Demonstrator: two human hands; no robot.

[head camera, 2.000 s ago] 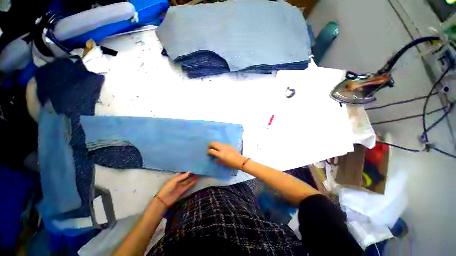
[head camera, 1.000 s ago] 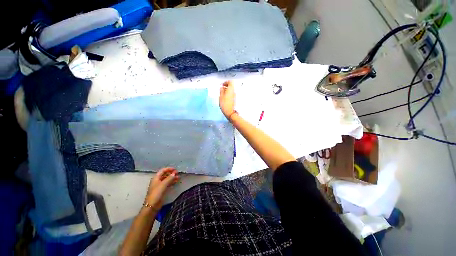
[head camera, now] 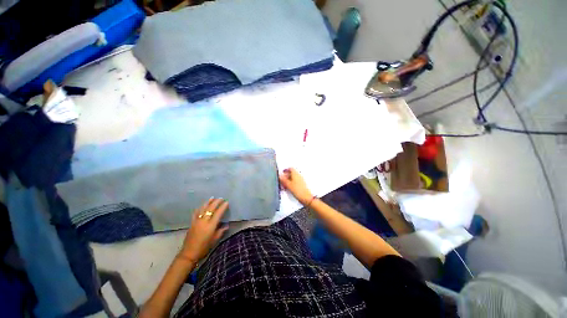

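Note:
A grey-blue fabric panel (head camera: 186, 183) with a dark speckled curved cutout at its left end lies on the white table in front of me. A brighter light blue layer (head camera: 193, 127) spreads out beyond its far edge, its far outline blurred. My left hand (head camera: 208, 225) rests on the panel's near edge, fingers slightly apart, with a ring on one finger. My right hand (head camera: 295, 185) is at the panel's right end, fingers bent at the edge; whether they pinch the cloth cannot be told. A small red stick (head camera: 305, 135) lies on the table.
A thick stack of cut panels (head camera: 236, 40) is at the far side. A steam iron (head camera: 398, 77) with a hose stands at the far right. A small dark loop (head camera: 319, 99) lies near the stack. Draped denim (head camera: 43, 248) is at left. A cardboard box (head camera: 407, 168) and white fan (head camera: 507, 298) are at right.
My right hand has moved from beyond the panel back toward me, to its right end. My left hand has moved onto the near edge. The light blue layer has shifted and spread at the far side.

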